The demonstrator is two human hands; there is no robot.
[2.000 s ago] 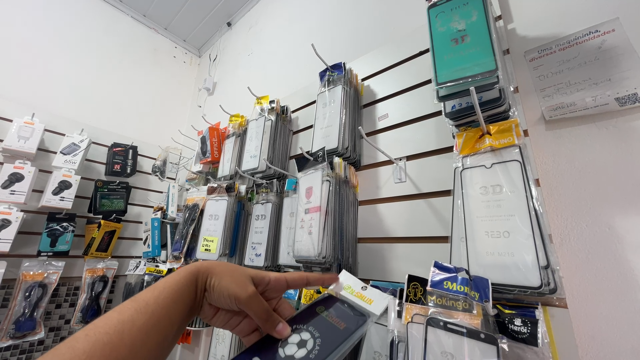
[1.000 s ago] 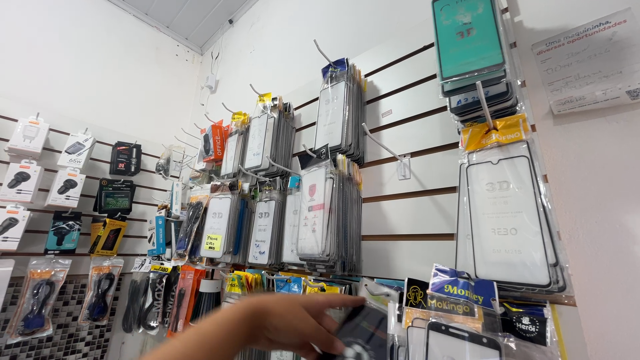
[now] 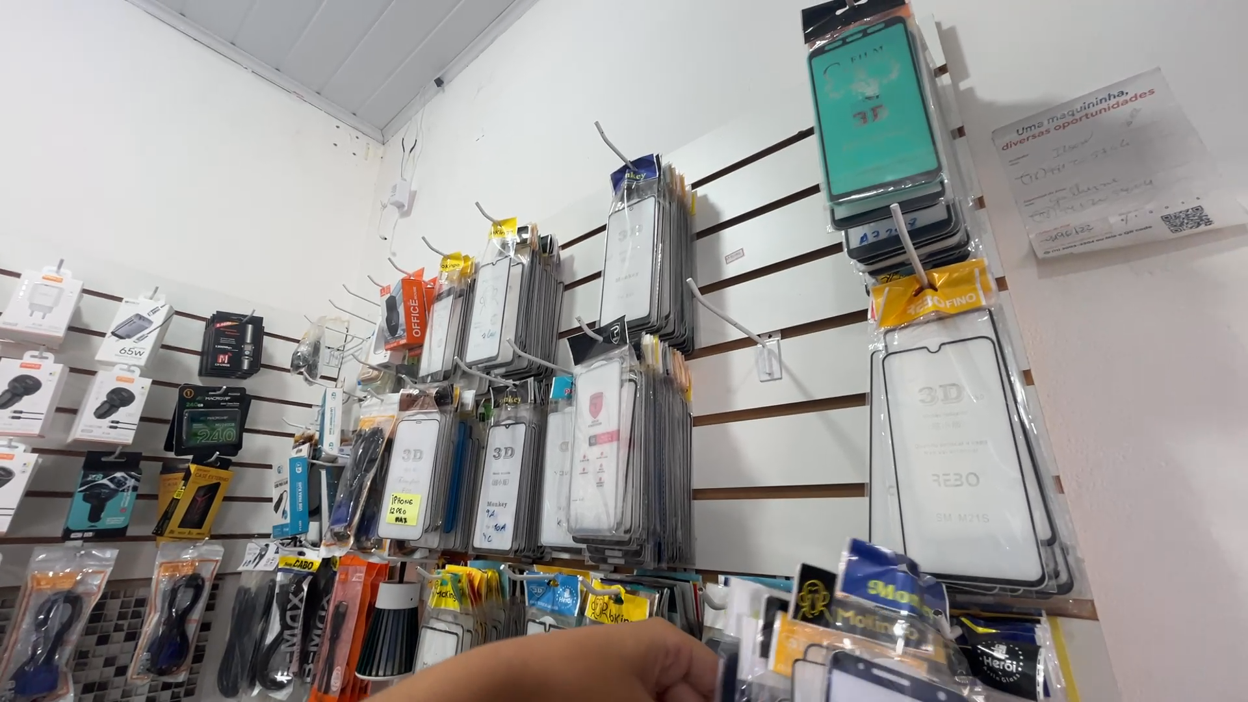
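My left hand (image 3: 624, 658) reaches in from the bottom edge, its fingers bent beside a stack of packaged screen protectors (image 3: 877, 648) at the lower right. The fingertips are cut off by the frame and partly hidden, so whether they grip a packet cannot be told. The stack has blue, black and orange header cards in clear plastic. What supports it is out of sight. My right hand is not in view. Just above and left of my left hand, more packets with yellow headers (image 3: 614, 606) hang in a low row.
Metal hooks on a white slatwall hold thick stacks of screen protectors (image 3: 609, 448). A bare hook (image 3: 726, 317) juts out mid-wall. Large packets (image 3: 960, 458) hang at right, below a green one (image 3: 873, 117). Boxed chargers (image 3: 39, 302) and bagged cables (image 3: 175, 614) hang at left.
My left hand was holding a dark package with a soccer-ball print two seconds ago. It has moved lower, and that print is out of sight now.
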